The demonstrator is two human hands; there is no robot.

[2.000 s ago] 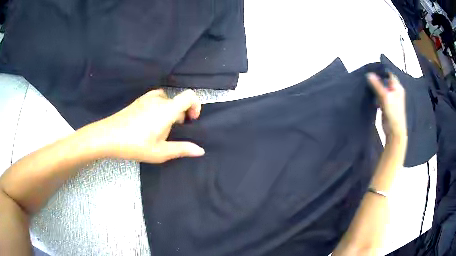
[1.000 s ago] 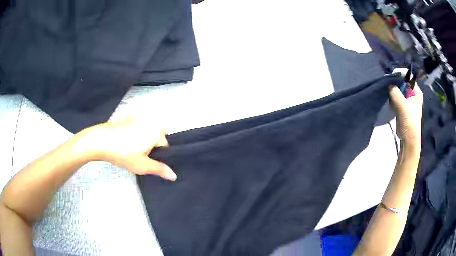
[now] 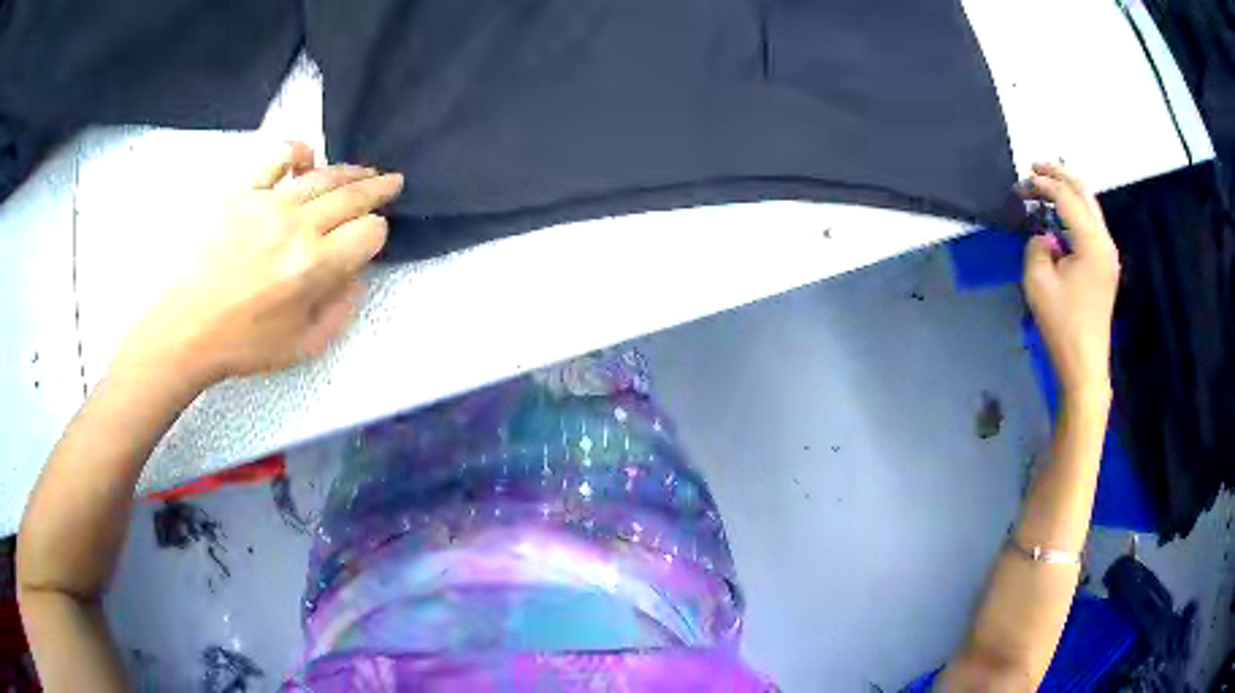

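A large black garment (image 3: 650,108) lies spread on the white table (image 3: 542,298), its curved lower edge towards me. My left hand (image 3: 305,244) is at the garment's lower left corner, fingertips on the cloth edge; whether it pinches the cloth is hard to tell. My right hand (image 3: 1070,264) is at the lower right corner, its fingers closed around the cloth there. A small pink bit of the thread snips (image 3: 1050,244) shows in the right hand; the rest is hidden. A short vertical line shows on the upper cloth.
Another black garment (image 3: 149,61) lies at the upper left. Black garments (image 3: 1172,339) hang at the right of the table. Blue crates (image 3: 995,257) stand below its right edge. Dark thread tufts (image 3: 190,528) lie on the grey floor (image 3: 840,447). My patterned purple clothing is at the bottom centre.
The view has shifted down to the table's front edge. The garment, held up by a folded edge between both hands before, now lies flatter with its curved edge facing me. The right hand has moved nearer.
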